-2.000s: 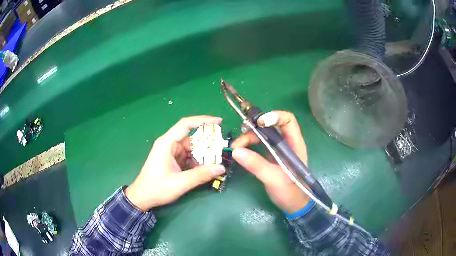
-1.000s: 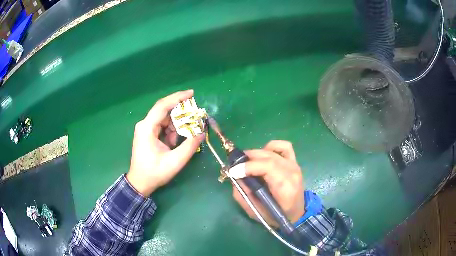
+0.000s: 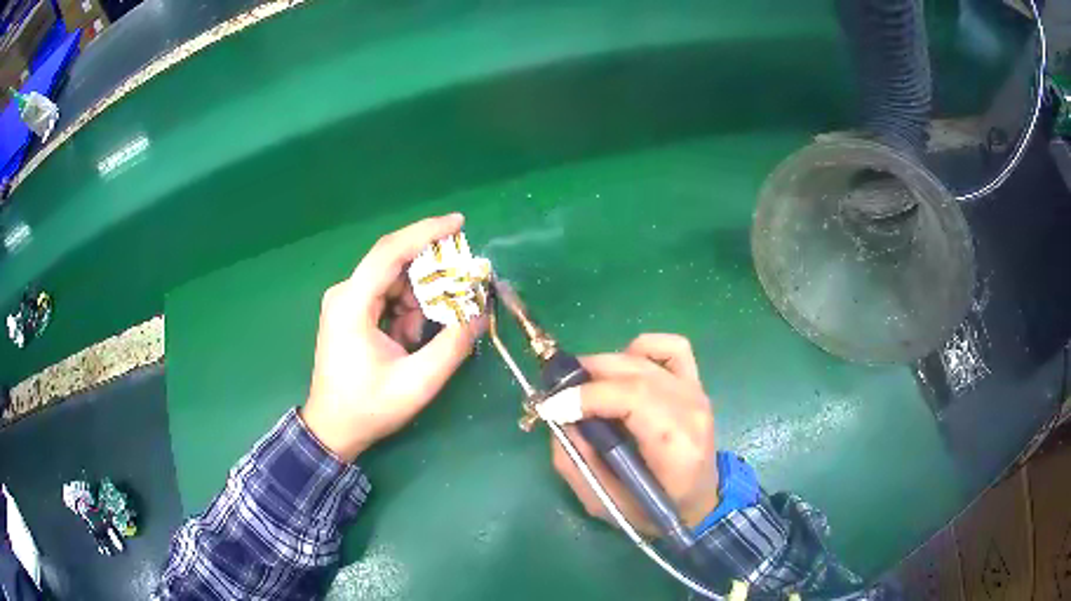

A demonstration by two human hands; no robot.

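My left hand (image 3: 382, 340) holds a white plastic housing (image 3: 446, 282) with brass contacts between fingertips and thumb, above the green mat (image 3: 270, 352). A dark part shows under the housing, mostly hidden by my fingers. My right hand (image 3: 646, 429) holds the soldering iron (image 3: 617, 452) like a pen. Its tip is at the right edge of the housing; whether it touches cannot be told. A pale feed tube (image 3: 599, 493) runs along the iron, with its thin end near the tip. Faint smoke drifts right from the housing. A blue strap (image 3: 734, 484) is on my right wrist.
The cloudy extractor funnel (image 3: 863, 252) stands at the right under a grey ribbed hose (image 3: 883, 82). Silvery scraps (image 3: 965, 358) lie beside it. A green belt (image 3: 470, 82) curves across the back. Units with circuit boards lie at left (image 3: 29, 317) and lower left (image 3: 103, 513).
Since the first frame, the housing has moved up and left, and my right hand has left its wires and brought the iron tip to it. Smoke now shows. The unit at far left has shifted left.
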